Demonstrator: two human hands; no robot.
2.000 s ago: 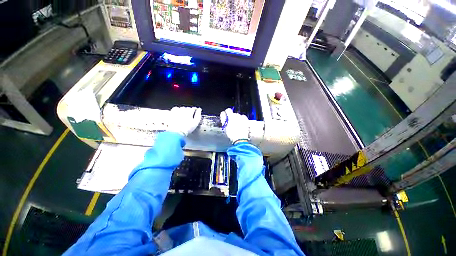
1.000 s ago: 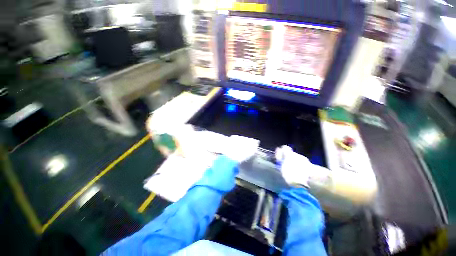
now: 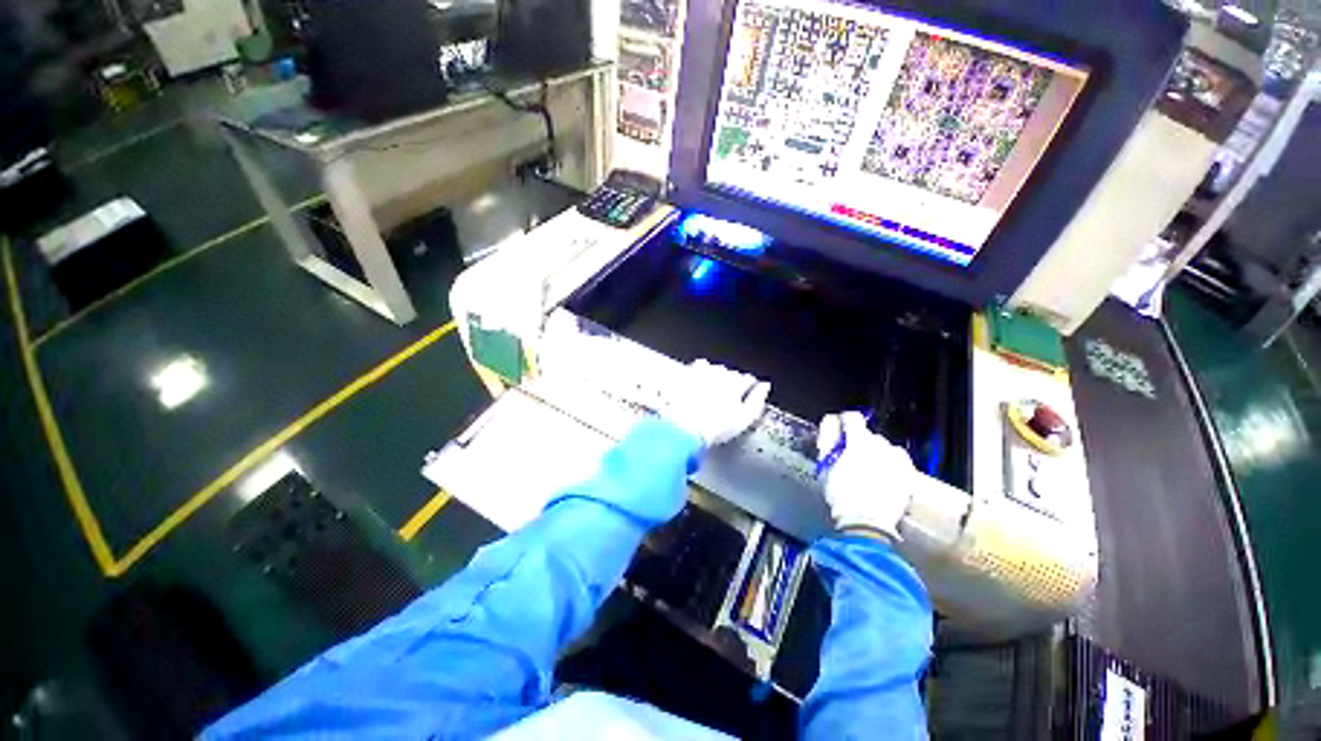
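Observation:
Both my hands wear white gloves and rest on the cream-white front edge of the AOI machine. My left hand lies on the edge with its fingers curled; nothing shows in it. My right hand is closed around a blue marker pen at the same edge, right of my left hand. Behind them is the dark machine opening with a blue light at its back left. The monitor above shows board images.
A calculator sits on the machine's left top, a red knob on the right panel. A record sheet, keyboard and pen tray lie below the edge. The conveyor runs along the right, bearing a board.
The view has turned to the left, so the machine stands further right in the picture and more floor shows at left. My hands stay on the front edge.

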